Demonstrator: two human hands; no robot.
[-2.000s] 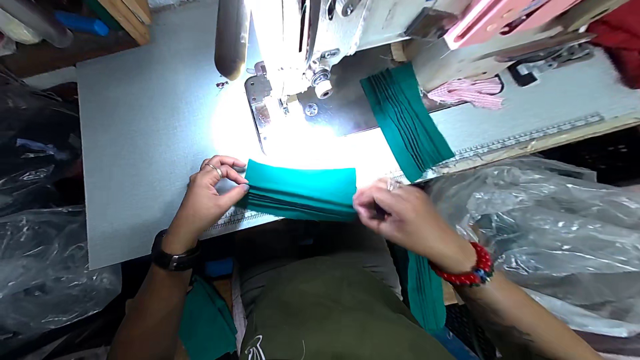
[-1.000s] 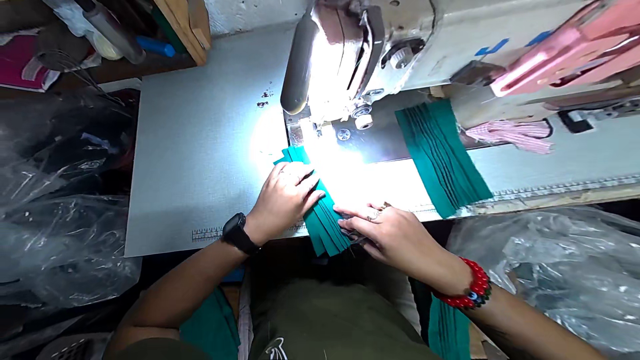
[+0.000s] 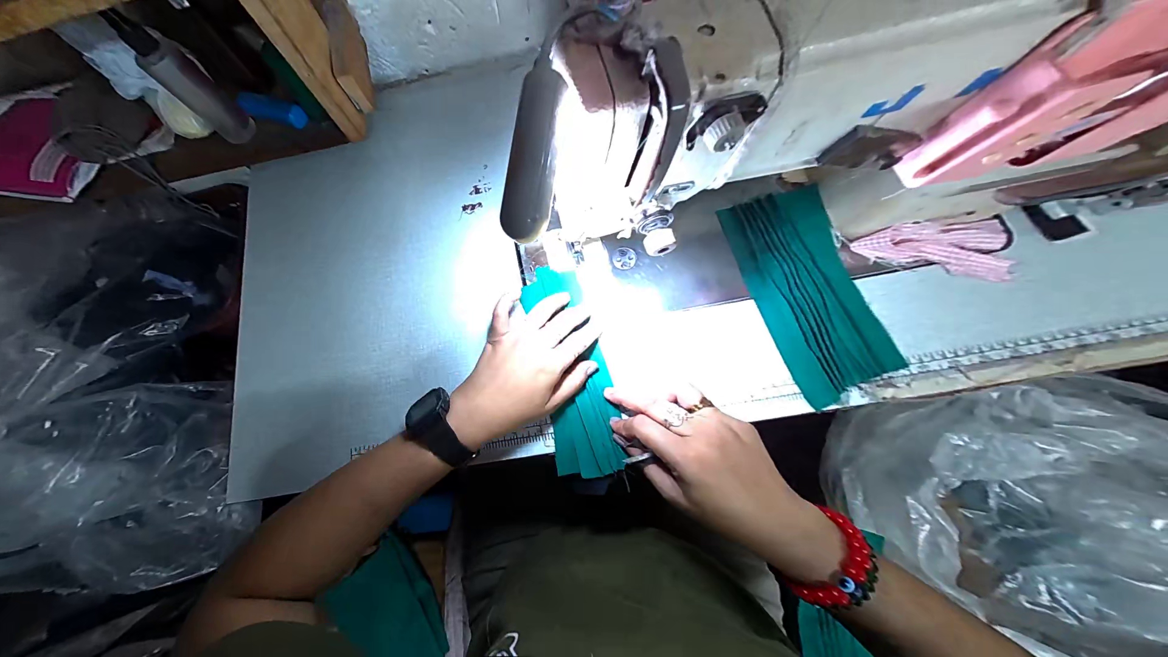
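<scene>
A pleated green fabric piece point(image 3: 584, 415) lies lengthwise below the sewing machine head point(image 3: 607, 119), its far end at the presser foot point(image 3: 558, 251). My left hand point(image 3: 529, 360) rests on it with fingers spread, pressing it on the table. At its right edge, near the close end, is my right hand point(image 3: 698, 447), fingers bent, with a small metal tool partly hidden in them; what kind I cannot tell. Another pleated green piece point(image 3: 812, 297) lies to the right across the machine bed, touched by neither hand.
The grey table point(image 3: 365, 301) has a measuring tape along its front edge. Pink checked fabric strips point(image 3: 940, 246) lie by the machine's base. Clear plastic bags point(image 3: 1013, 493) stand at right, more point(image 3: 119, 474) at left. A wooden shelf point(image 3: 310, 64) is at the upper left. Green fabric hangs near my lap.
The green piece, stretched sideways between both hands two seconds ago, is now turned lengthwise with its end at the presser foot. My left hand has moved onto its top. The view has shifted.
</scene>
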